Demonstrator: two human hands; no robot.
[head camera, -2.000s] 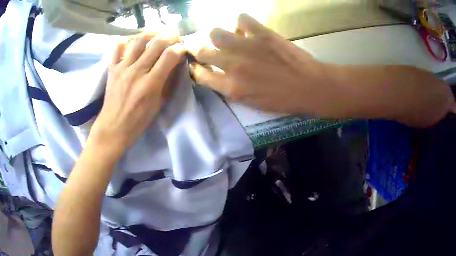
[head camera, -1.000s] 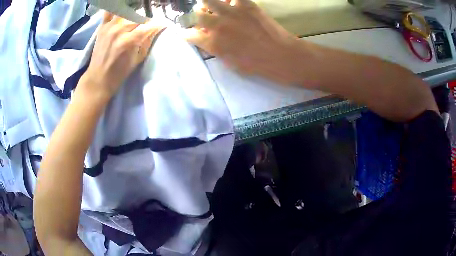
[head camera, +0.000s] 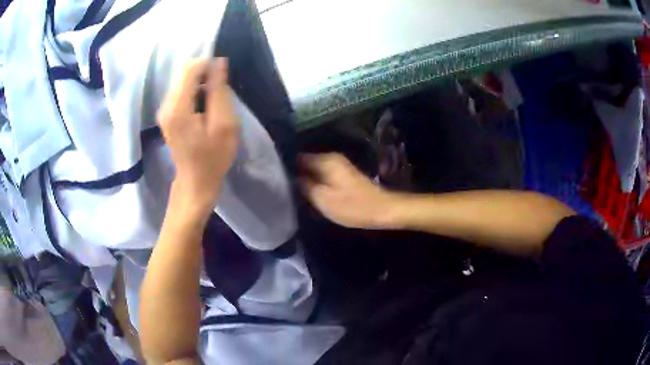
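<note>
The pale grey garment (head camera: 93, 153) with narrow dark strips lies over the table's left part and hangs over the front edge. A wide navy band (head camera: 251, 68) runs down its right side. My left hand (head camera: 199, 121) is on the pale cloth beside the band, blurred, fingers bent; whether it pinches cloth cannot be told. My right hand (head camera: 338, 187) is below the table edge at the band's lower end, its fingertips hidden against dark cloth. The machine's needle area is out of view.
The white table (head camera: 370, 36) has a green ruler-marked front edge (head camera: 427, 65). Blue (head camera: 545, 135) and red (head camera: 606, 196) baskets stand below right, with pale cloth at the red one. More grey and navy cloth (head camera: 53, 299) is heaped at lower left.
Both hands have left the needle area and come down towards the lap, the right one below the table edge. The navy band now shows. The view has tilted down, and machine and scissors are out of view.
</note>
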